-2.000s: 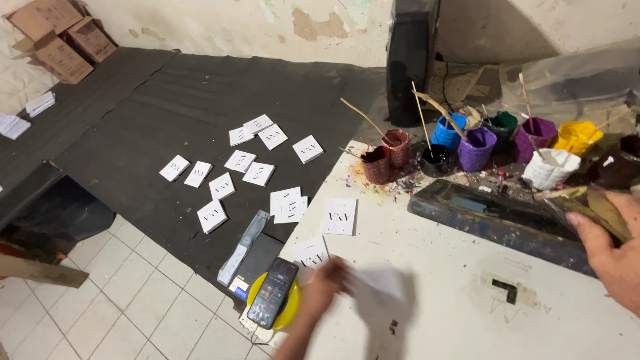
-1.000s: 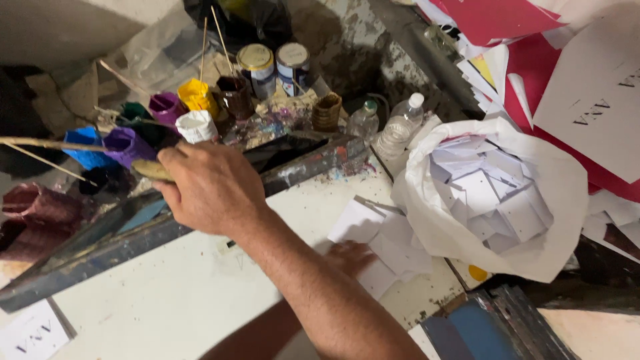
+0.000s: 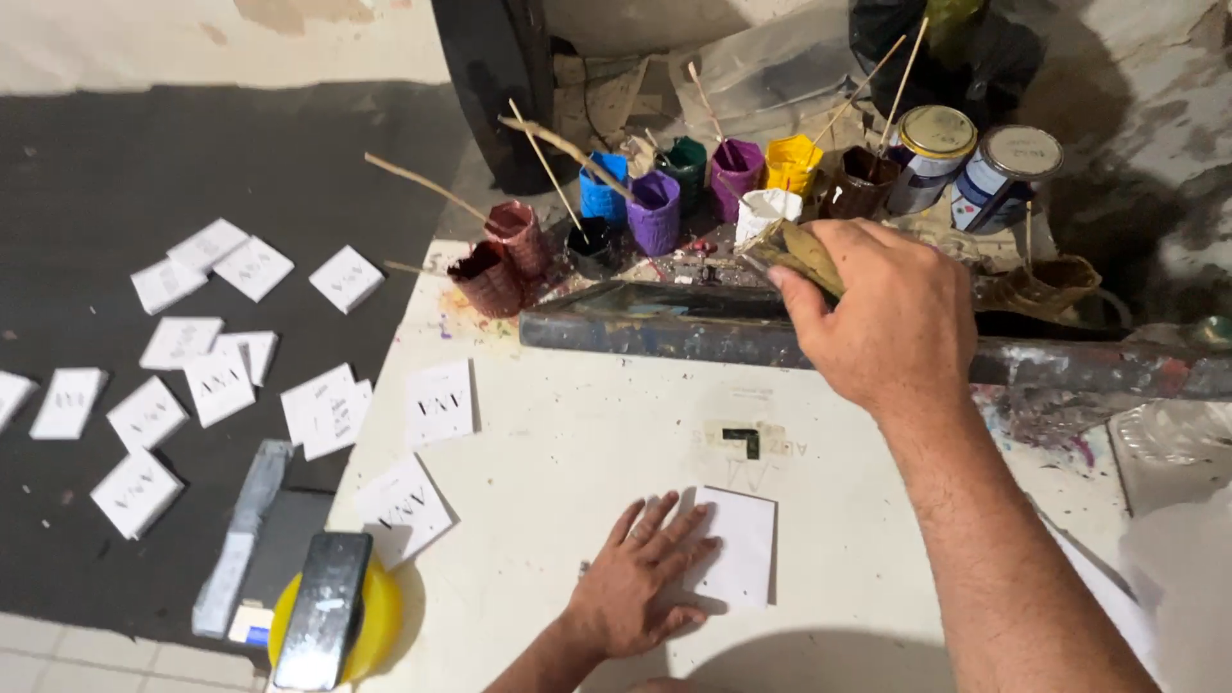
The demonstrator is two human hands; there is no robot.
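My left hand (image 3: 645, 573) lies spread on the white tabletop (image 3: 577, 433), its fingertips over the left edge of a blank white card (image 3: 736, 549). Above it, my right hand (image 3: 881, 308) grips a worn, tape-wrapped piece (image 3: 799, 255) on the paint-stained screen-printing frame (image 3: 664, 332); what the piece belongs to is unclear. The frame crosses the table behind the card. A small black L-shaped mark (image 3: 743, 443) is on the tabletop between frame and card. Two printed cards (image 3: 441, 402) lie at the table's left edge.
Paint cups (image 3: 654, 212) with sticks stand behind the frame, beside two paint cans (image 3: 932, 159). Many printed cards (image 3: 144, 414) are spread on the black-covered surface at left. A phone (image 3: 322, 611) rests on a yellow round object (image 3: 385, 616) at the near left corner.
The view has swung right and back. My left hand has moved from the loose white papers near the bag to the blank card. My right hand still grips the worn piece.
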